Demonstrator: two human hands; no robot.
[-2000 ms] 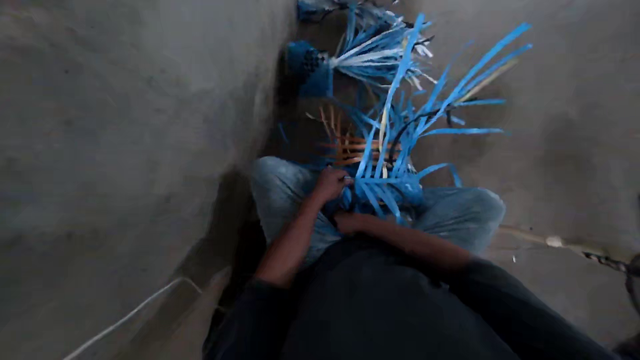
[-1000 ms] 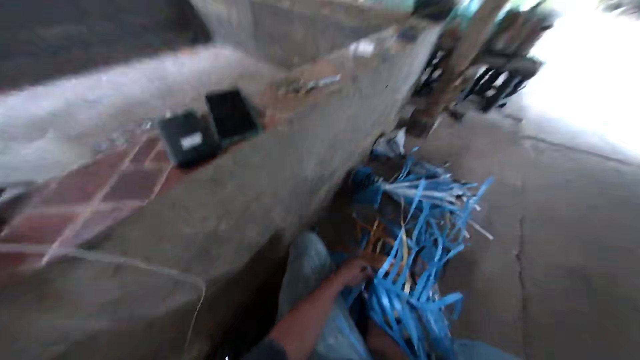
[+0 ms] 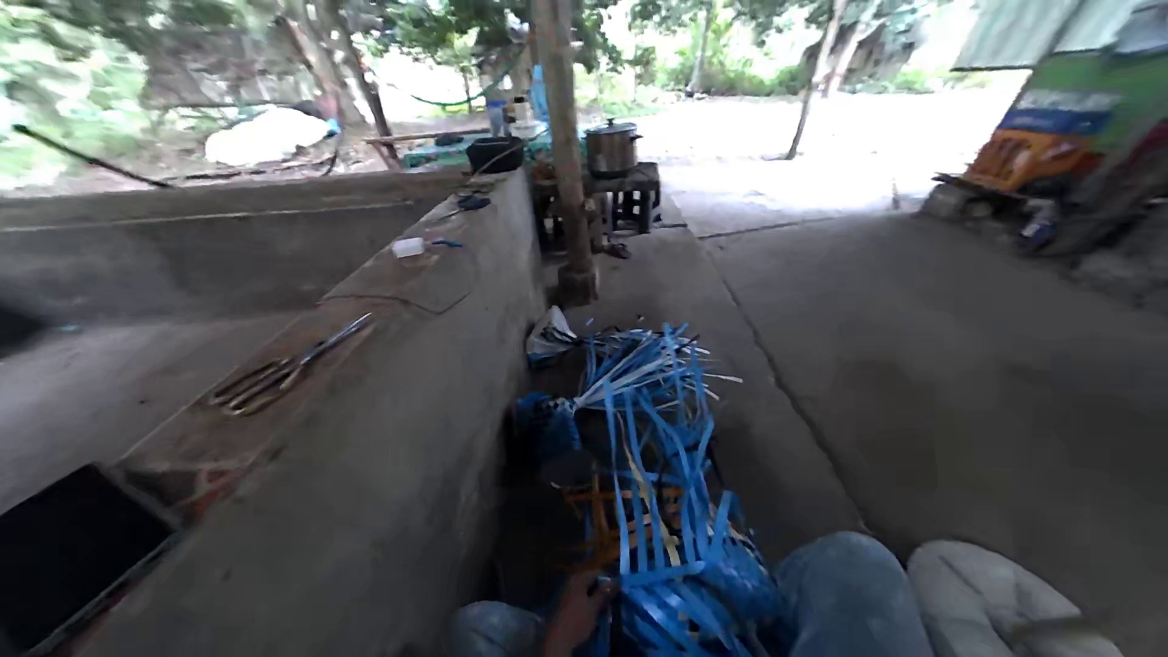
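Observation:
Between my knees lies a partly woven piece of blue plastic strapping (image 3: 698,593), its loose blue strips (image 3: 652,456) fanning away from me along with a few cream ones. My left hand (image 3: 577,607) is at its left edge, the fingers bent against the strips near a crossing band. Orange strips (image 3: 602,516) in an open lattice lie just beyond that hand. My right hand is not visible; the woven piece and the lower edge of the view may hide it.
A low concrete wall (image 3: 392,456) runs along the left, bearing scissors-like metal tools (image 3: 287,365) and a dark flat object (image 3: 82,557). Further strip bundles (image 3: 639,356) lie ahead on the floor. Beyond them stand a wooden post (image 3: 566,155) and a lidded metal pot (image 3: 611,149).
The view has swung up and forward, bringing the yard into sight. My right hand, visible two seconds ago in my lap, is out of sight. My left hand stays at the blue strips.

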